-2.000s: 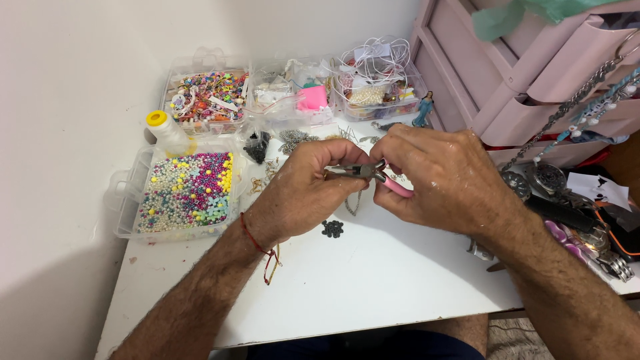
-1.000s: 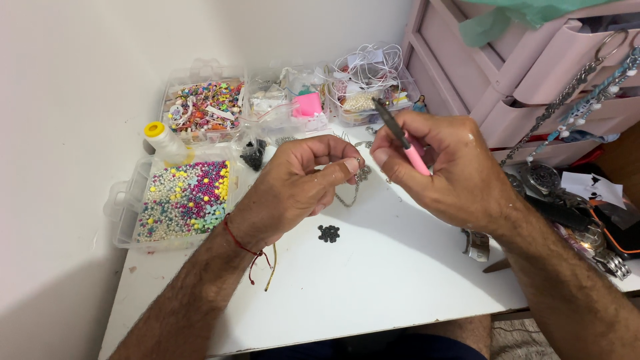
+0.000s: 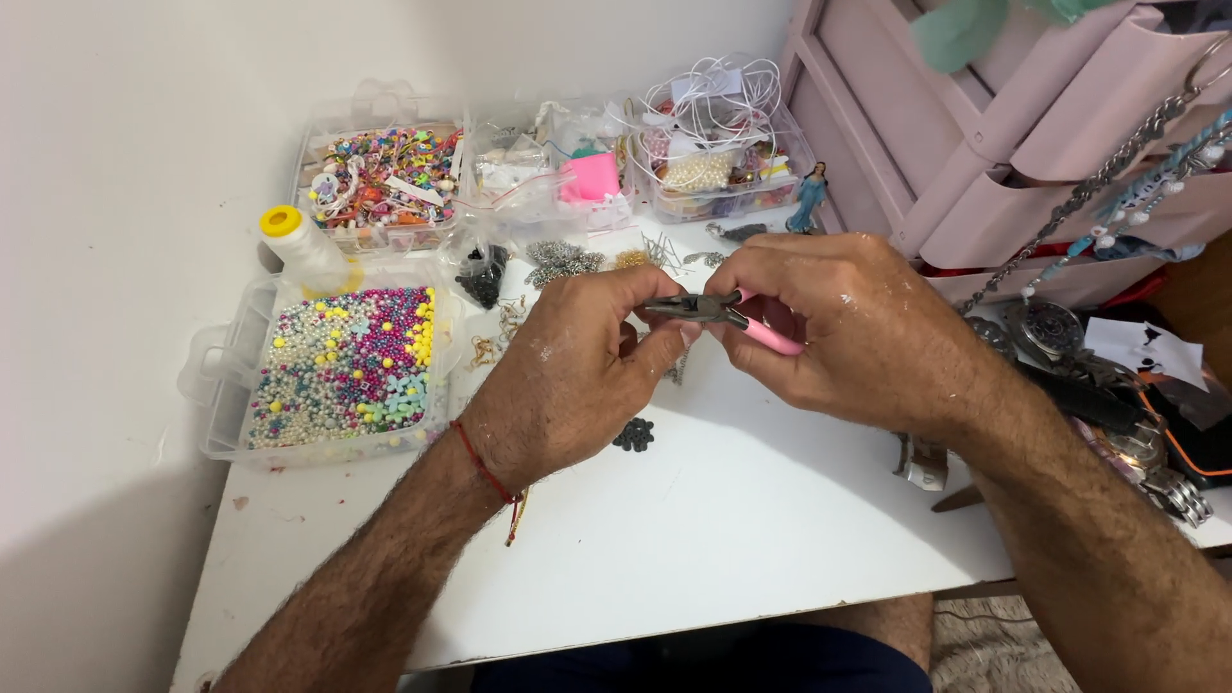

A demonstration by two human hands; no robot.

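Observation:
In my right hand (image 3: 847,327) are pliers (image 3: 707,307) with pink handles, their metal jaws pointing left to the fingertips of my left hand (image 3: 587,366). The thumb and forefinger of my left hand pinch something small at the jaws; the fingers mostly hide it. A metal chain (image 3: 678,368) shows below and behind the hands. On the white table just under my left hand lies a small cluster of black beads (image 3: 633,435). Gold-coloured findings (image 3: 483,350) lie left of that hand, and silver chains (image 3: 563,262) are heaped behind it.
An open box of pearl-like beads (image 3: 217,414) is at left, a thread spool (image 3: 306,252) at its back corner. Behind stand a box of mixed beads (image 3: 308,192) and a box with white cord (image 3: 712,200). A small figurine (image 3: 808,197), pink drawers (image 3: 866,115) and watches (image 3: 1047,329) are at right.
The pliers, raised and apart from my left hand one second ago, are now lowered and level, with their jaws back at the left fingertips.

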